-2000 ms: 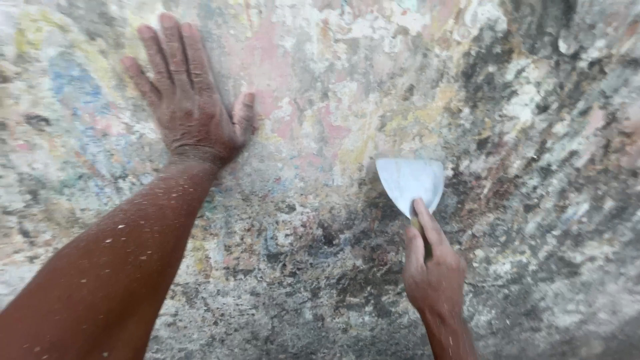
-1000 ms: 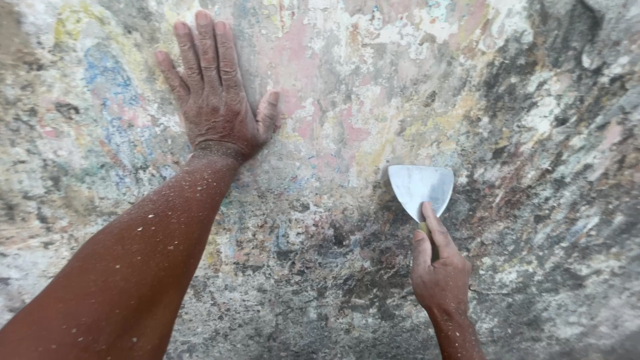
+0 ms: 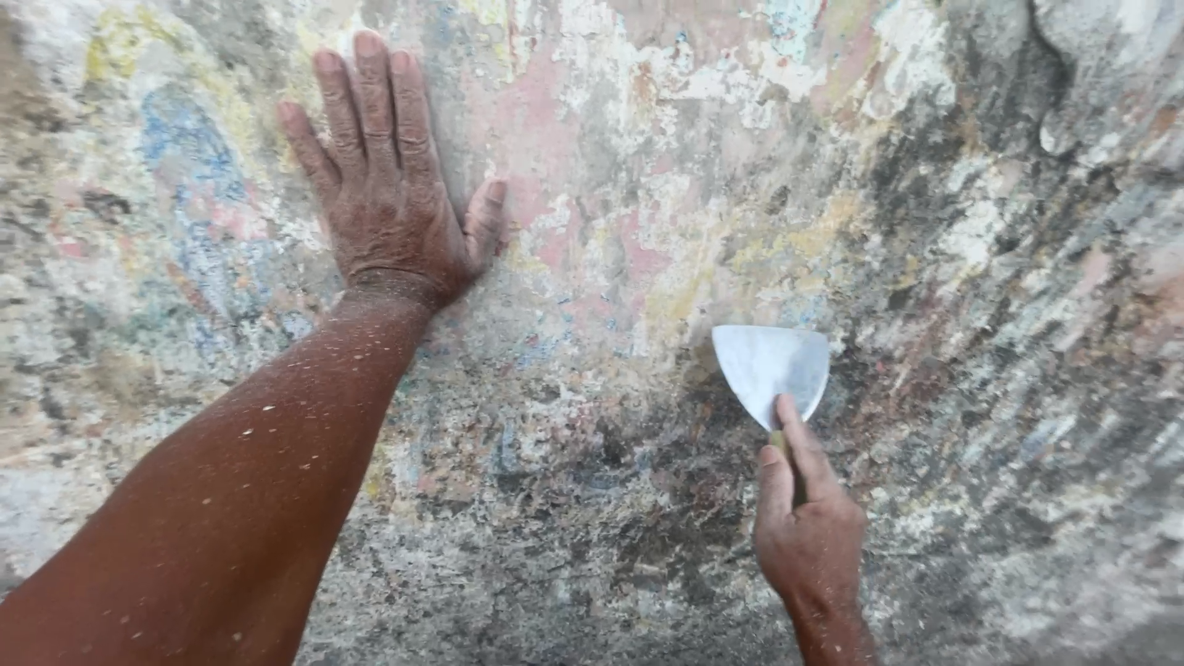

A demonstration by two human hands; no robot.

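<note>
My left hand [image 3: 393,180] rests palm-down on a weathered wall [image 3: 573,370] at the upper left, its fingers pointing up and the thumb held apart. Pale specks cover the forearm below it. At the lower right, my right hand [image 3: 809,518] grips the handle of a putty knife, one finger laid along its wide metal blade [image 3: 772,370]. The blade points upward, its broad edge at or close to the wall. Most of the handle is hidden in the hand.
The wall fills the whole view, rough and mottled, with patches of pink paint [image 3: 523,129], blue paint [image 3: 190,139] and yellow paint [image 3: 832,222]. A dark crack or ridge [image 3: 1050,46] runs down the upper right.
Both hands keep nearly the same poses, the left flat on the wall and the right around the putty knife. The view has shifted slightly.
</note>
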